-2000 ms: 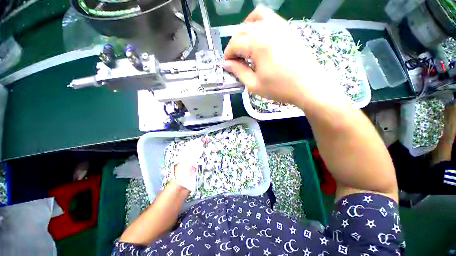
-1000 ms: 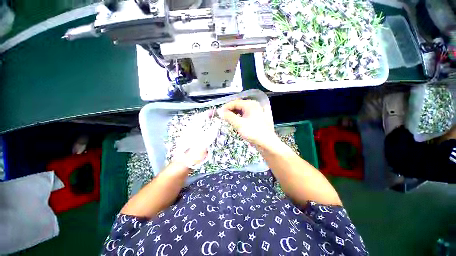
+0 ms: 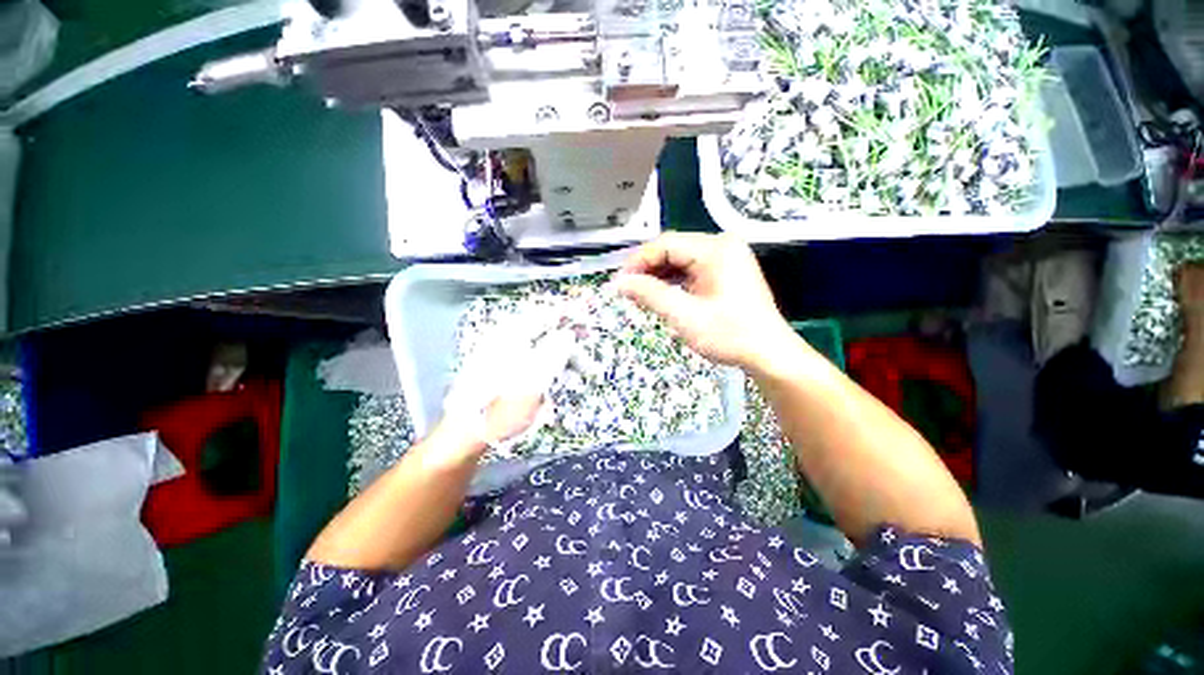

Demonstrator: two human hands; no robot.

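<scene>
The translucent white lap bin (image 3: 416,350) stands against my body below the machine, with small white, grey and green pieces (image 3: 634,396) in it. My left hand (image 3: 508,382), in a white covering, is over the left part of the bin; glare blurs its fingers, and I cannot tell what they hold. My bare right hand (image 3: 706,297) is over the bin's upper right rim, thumb and fingertips close together; any piece between them is too small to tell. The silver machine head (image 3: 555,79) is above the bin, touched by neither hand.
A larger white supply bin (image 3: 878,226), heaped with pieces, stands right of the machine. A clear tray (image 3: 1096,119) is beside it. A green crate (image 3: 304,462) is under the lap bin. Red objects (image 3: 218,462) are below the bench. Another person's dark sleeve (image 3: 1109,422) shows at right.
My right hand has come down from the machine head to the lap bin, then moved slightly right, away from my left hand. My left hand stays over the bin. The view has shifted.
</scene>
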